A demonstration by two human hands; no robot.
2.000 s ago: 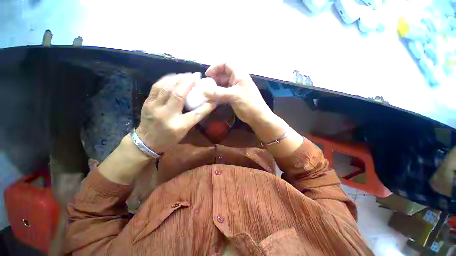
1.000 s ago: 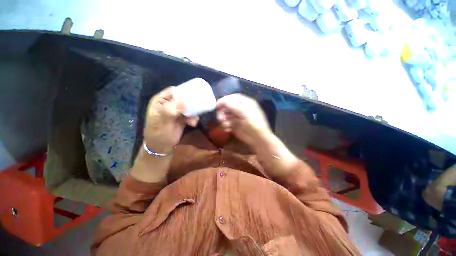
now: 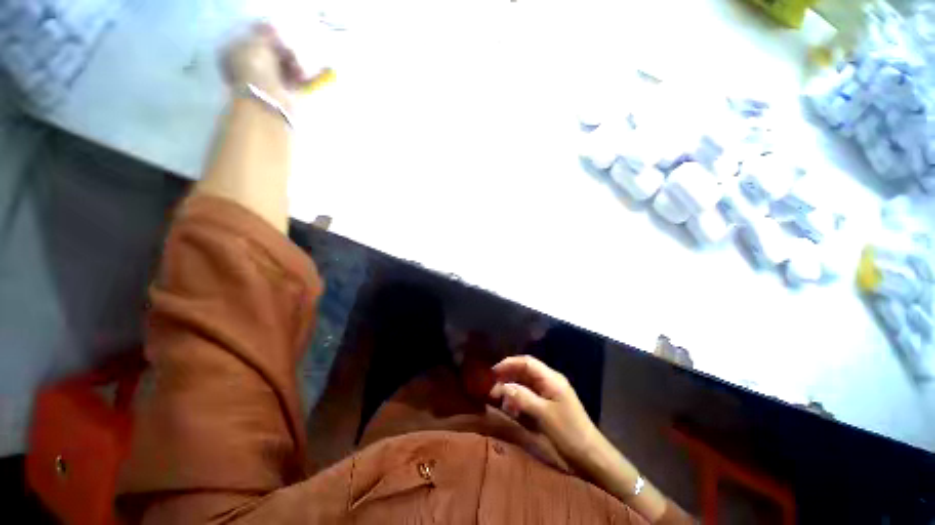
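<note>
My left hand (image 3: 256,64) is stretched out over the white table (image 3: 441,154) at the upper left. It is blurred, and whether it holds anything cannot be told. A small yellow piece (image 3: 320,80) shows right beside its fingers. My right hand (image 3: 538,400) is low in front of my body, below the table edge, with fingers loosely curled and apart and nothing visible in them. A pile of white rounded cases (image 3: 689,192) lies on the table at the right, away from both hands.
Clear plastic bags of cases (image 3: 887,103) stand at the far right, one with a yellow patch (image 3: 868,271). More whitish items (image 3: 51,41) lie at the upper left. A yellow packet (image 3: 784,10) is at the top right. Red-orange stools (image 3: 77,441) are below the table.
My left hand has moved from in front of my body out to the upper left over the table. My right hand no longer shows a white case. The view has shifted, showing more tabletop.
</note>
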